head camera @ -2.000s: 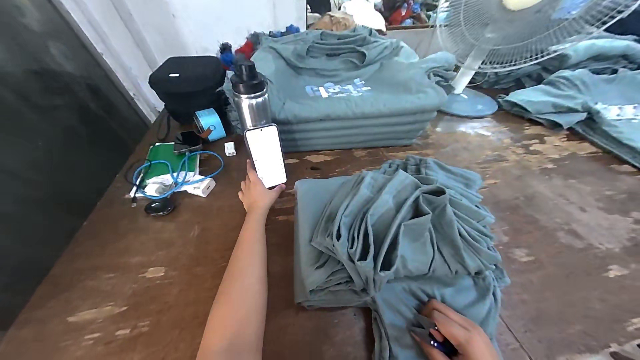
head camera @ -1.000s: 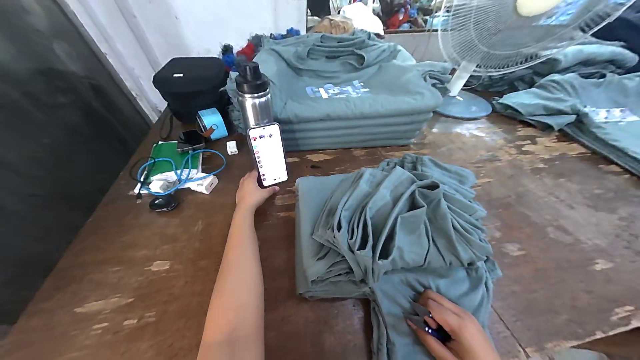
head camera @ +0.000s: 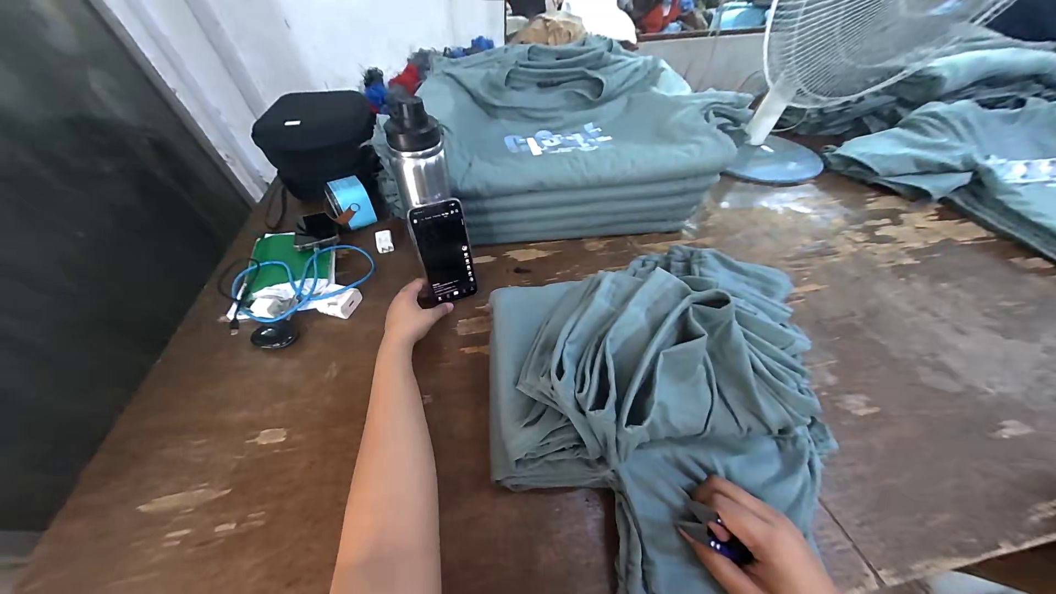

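Note:
My left hand [head camera: 415, 313] grips the lower end of a smartphone [head camera: 444, 256], which stands upright against a steel bottle with a black lid [head camera: 417, 157]. Its screen is lit but mostly dark. In my right hand [head camera: 747, 536] is a small pair of dark-bladed thread snips [head camera: 716, 532], resting on a grey-green garment at the near edge of a bunched pile of garments [head camera: 660, 363]. Whether the blades touch the fabric cannot be told. Behind the bottle lies a neat stack of grey-green T-shirts [head camera: 569, 157], the top one bearing a print.
At the left are a black case [head camera: 313, 136], a blue roll-shaped object [head camera: 351, 202], a green item [head camera: 276, 256] under a blue cable [head camera: 371, 264], a white adapter [head camera: 384, 241] and a black disc [head camera: 274, 334]. A fan [head camera: 775, 161] and more shirts [head camera: 949, 157] stand back right.
The phone's screen has gone from a white page to a list and now to a mostly black picture. Both hands have stayed in nearly the same places.

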